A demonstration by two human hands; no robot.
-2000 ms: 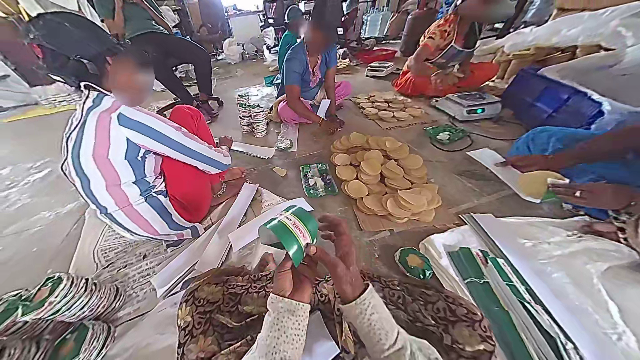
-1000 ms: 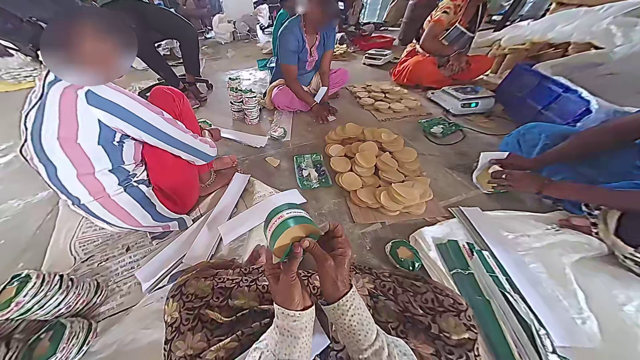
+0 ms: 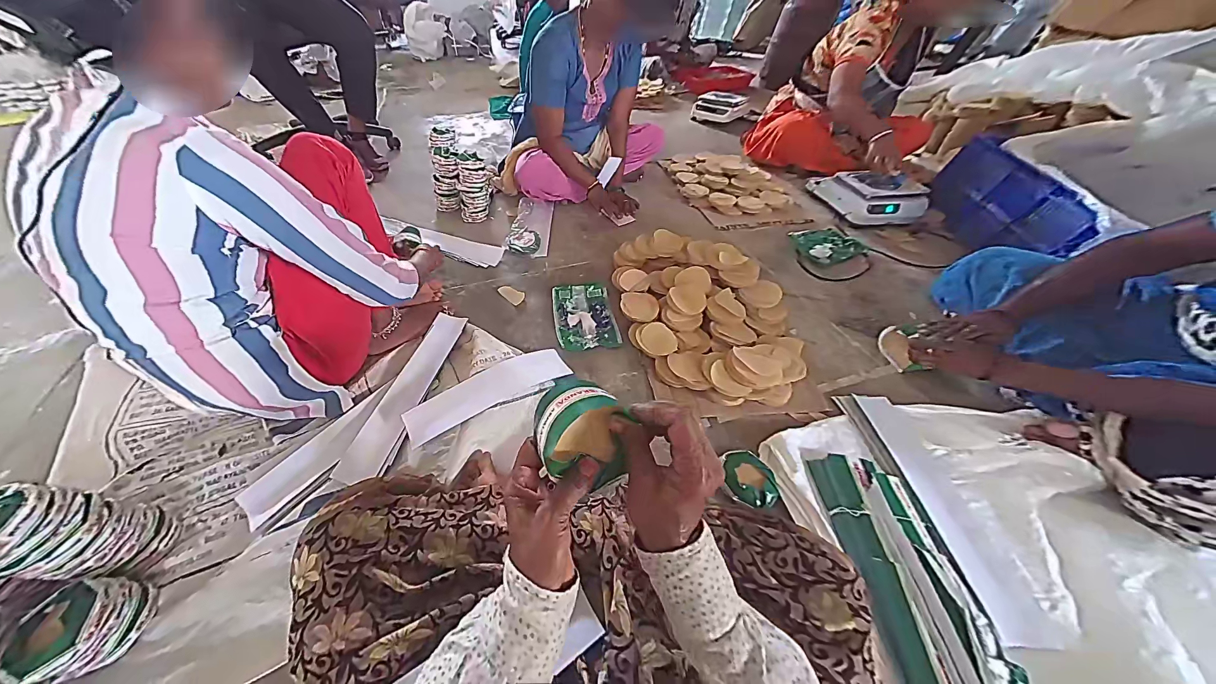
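A round packet [image 3: 578,426] in a green and white printed paper band, with a tan disc face towards me, is held over my lap. My left hand [image 3: 546,508] grips its lower left side, the thumb on its front. The fingers of my right hand [image 3: 670,465] pinch the upper right edge of the band. Just right of my right hand lies a similar green-edged round packet [image 3: 750,478]. Beyond my hands, many thin tan discs [image 3: 703,318] are heaped on a flat brown sheet. A green printed plastic pouch [image 3: 585,316] lies left of that heap.
White paper strips [image 3: 484,394] lie front left, and banded stacks [image 3: 71,532] stand near left. Green and white strips [image 3: 874,551] lie at right on white plastic sheeting. Seated people surround the floor area. A weighing scale [image 3: 869,198] and a blue crate [image 3: 1012,199] stand farther back.
The band in my hands was a looser, open curl two seconds ago; now it sits around the tan disc face. The co-worker at right has folded a strip that lay flat before.
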